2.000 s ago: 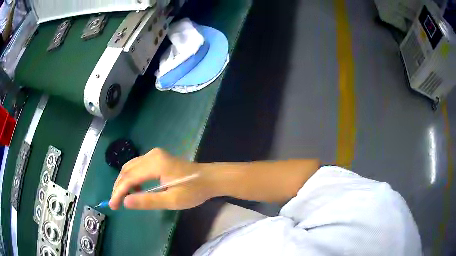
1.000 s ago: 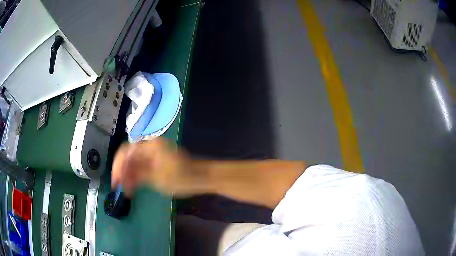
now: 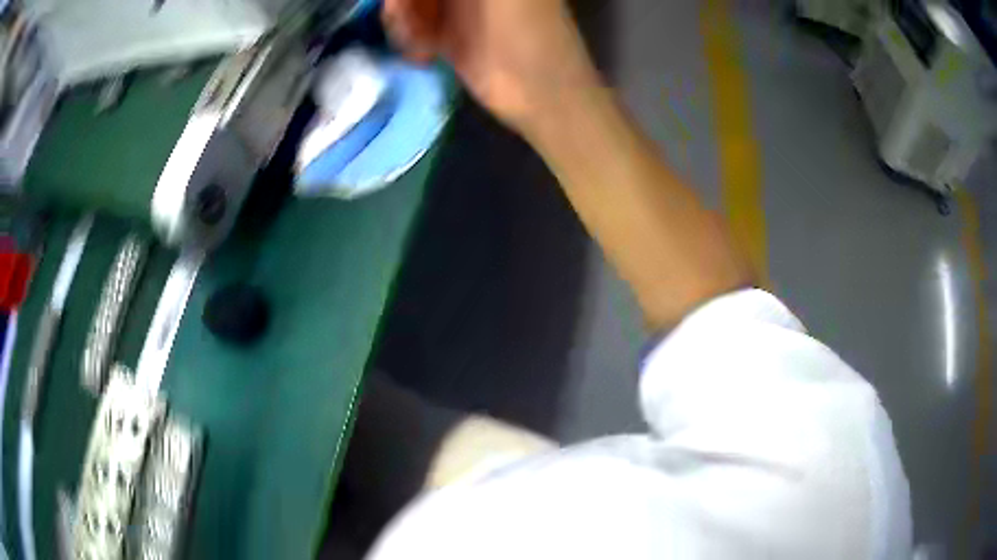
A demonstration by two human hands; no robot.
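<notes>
My right hand [image 3: 454, 44] is at the top edge, blurred and partly cut off, above the blue and white cap; whether it holds the pen tool cannot be told. My left hand is not in view. A pale fixture plate [image 3: 113, 470] and a greyer fixture bar [image 3: 169, 481] lie side by side at the lower left, blurred. Another fixture bar [image 3: 115, 312] lies above them on the green bench. A black round pad [image 3: 236, 314] lies to their right.
The cap [image 3: 377, 131] lies beside the conveyor end unit [image 3: 202, 191]. A red bin [image 3: 13, 276] is at the far left edge. The bench edge [image 3: 355, 405] runs beside the grey floor. A white machine [image 3: 913, 104] stands at the upper right.
My right hand has risen from near the black pad to the top edge, beyond the cap. The view has shifted, and the lower-left fixtures show more fully than one second ago.
</notes>
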